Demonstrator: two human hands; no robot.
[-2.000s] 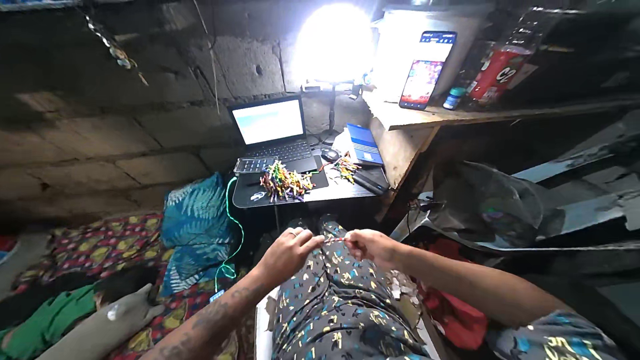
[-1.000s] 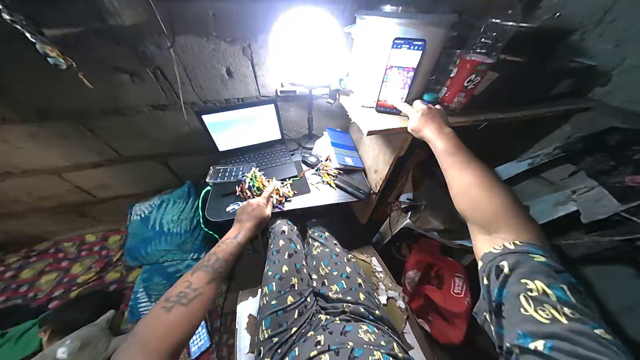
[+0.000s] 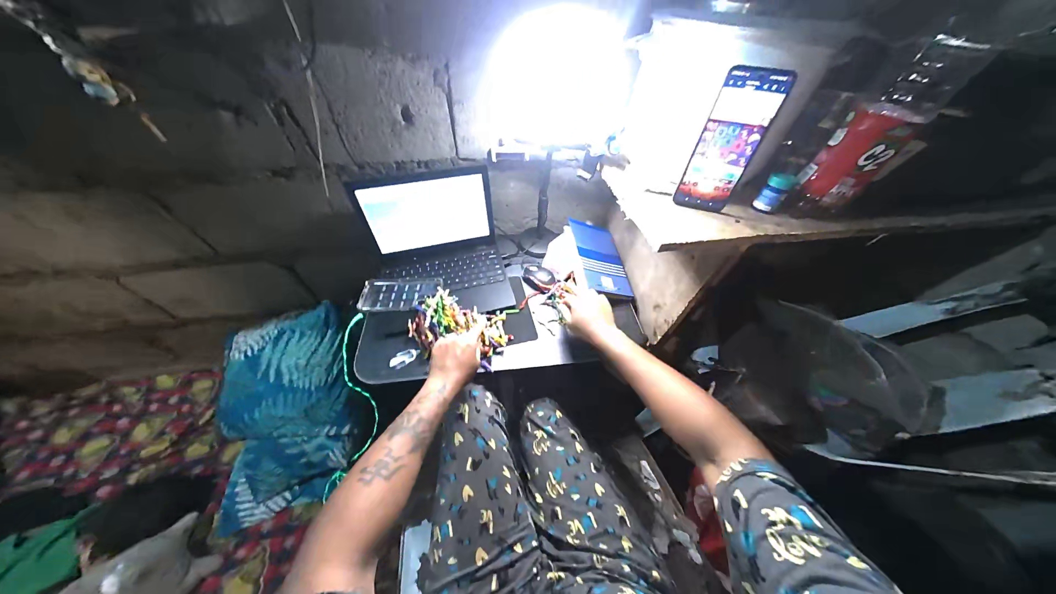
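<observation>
A pile of colourful thin twisted strands (image 3: 441,313) lies on a small black table (image 3: 379,359) in front of an open laptop (image 3: 445,268). My left hand (image 3: 456,353) rests on the near side of this pile, its fingertips among the strands; whether it grips any cannot be told. At the right, my right hand (image 3: 590,313) is at a smaller bunch of similar strands (image 3: 559,297), beside a blue booklet (image 3: 601,256). Its fingers are partly hidden, and their hold is unclear. A computer mouse (image 3: 539,276) lies just behind the smaller bunch.
A clear compartment box (image 3: 400,294) sits left of the laptop. Behind stands a bright lamp (image 3: 557,78). On the wooden shelf (image 3: 693,231) are a propped phone (image 3: 734,136), a small blue bottle (image 3: 774,193) and a red-labelled plastic bottle (image 3: 862,157). A green cable (image 3: 348,371) hangs at the table's left.
My right hand has come down from the phone on the shelf to the smaller bunch on the table. My left hand remains at the large pile, where it was one second ago.
</observation>
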